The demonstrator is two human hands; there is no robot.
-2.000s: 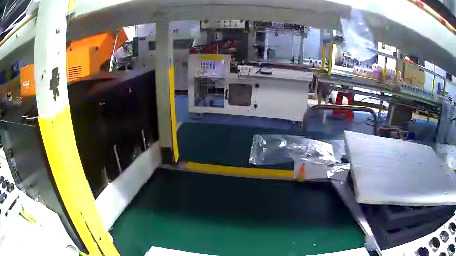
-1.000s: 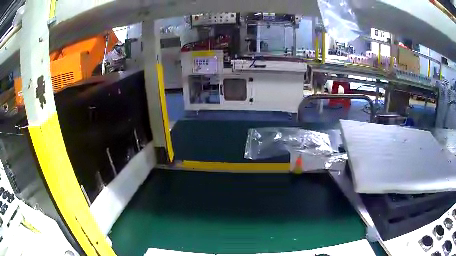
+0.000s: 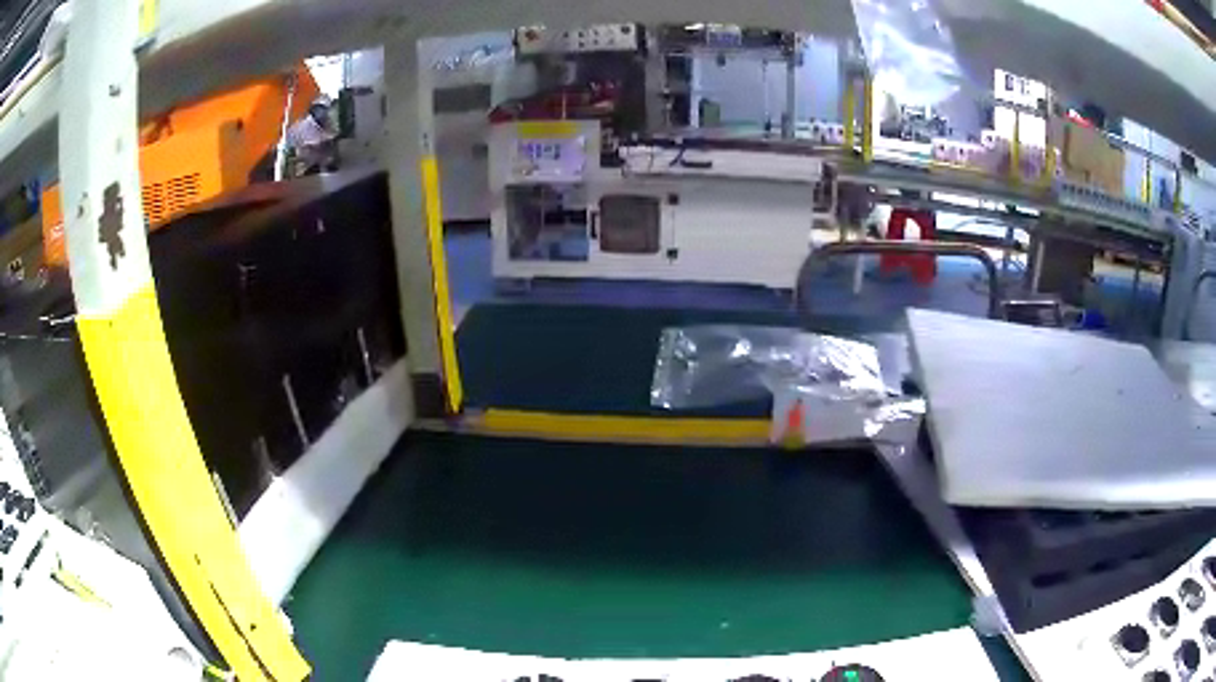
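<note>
No hand shows in the head view. Nearest in front, the far edge of a white foam tray [image 3: 440, 662] shows at the bottom centre, cut off by the picture's edge. Tops of several black round components show in it, one with a green centre dot [image 3: 851, 674]. The tray lies over a green belt or mat [image 3: 600, 586]. Another white tray with round pockets and black discs [image 3: 1104, 632] is at the lower right. More black discs show at the far left edge. A thin yellow stick [image 3: 83, 586] lies on a white surface at the lower left.
Yellow-striped posts [image 3: 140, 440] stand at left. A large black box [image 3: 294, 320] is behind them, with an orange machine [image 3: 200, 167]. At right, a foam sheet [image 3: 1067, 413] covers black trays [image 3: 1087, 566], beside a clear plastic bag [image 3: 774, 366]. A white machine [image 3: 720, 227] stands across the aisle. A person is small at upper left.
The view has shifted slightly. The white tray at the bottom shows more, and the tops of black components, one with a green dot, have come further into view.
</note>
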